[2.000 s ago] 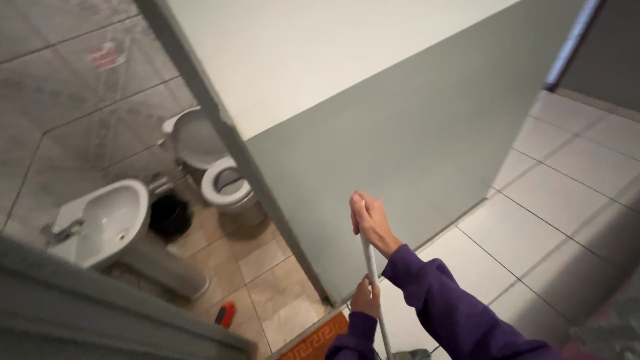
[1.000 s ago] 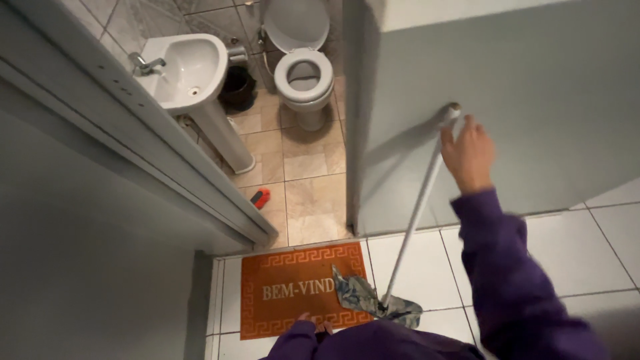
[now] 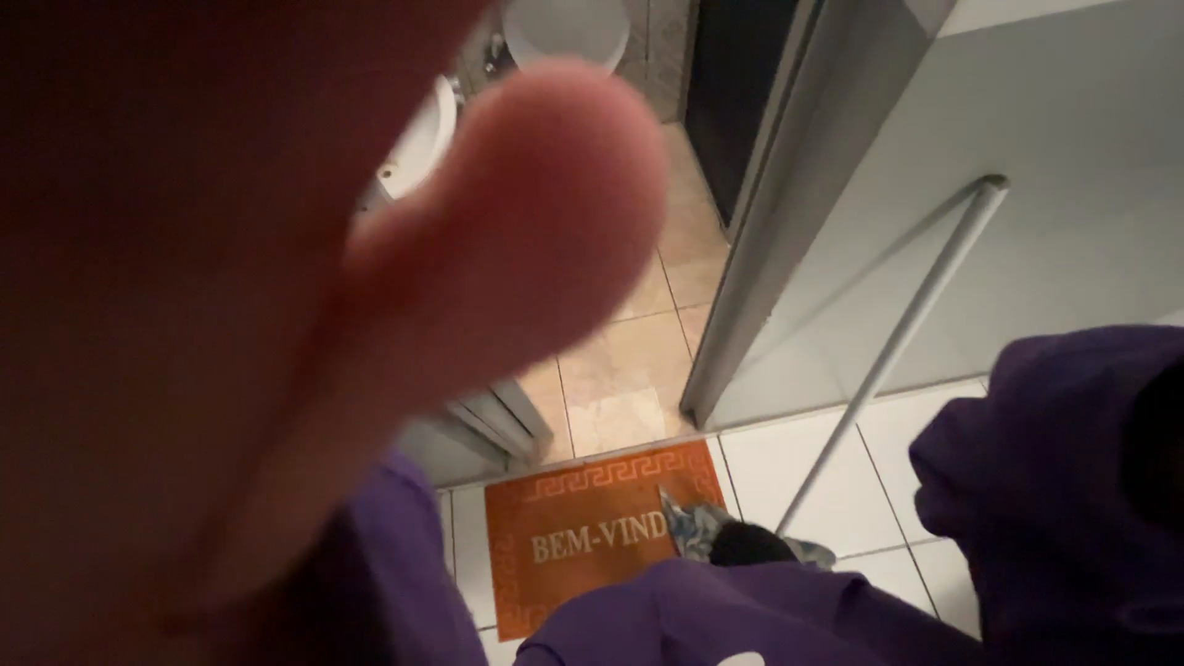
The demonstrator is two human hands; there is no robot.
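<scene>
A large blurred hand, my left hand (image 3: 444, 250), fills the left side of the view close to the camera; its thumb points up and right, and what its fingers do is out of sight. My right hand is hidden; only its purple sleeve (image 3: 1036, 462) shows at the right. A white pole (image 3: 906, 333) leans with its top against the grey wall, untouched by any visible hand. At its lower end a patterned cloth (image 3: 694, 523) lies partly on an orange doormat (image 3: 592, 573) that bears writing.
Behind the doormat, a doorway with a grey frame (image 3: 795, 213) opens onto beige floor tiles (image 3: 620, 370). A white sink (image 3: 425, 139) and a toilet (image 3: 569, 32) are partly covered by the hand. White tiles (image 3: 823, 472) run along the grey wall (image 3: 1045, 259).
My right hand has left the top of the pole, which now leans on the wall. My left hand has come up close to the camera. The view has shifted.
</scene>
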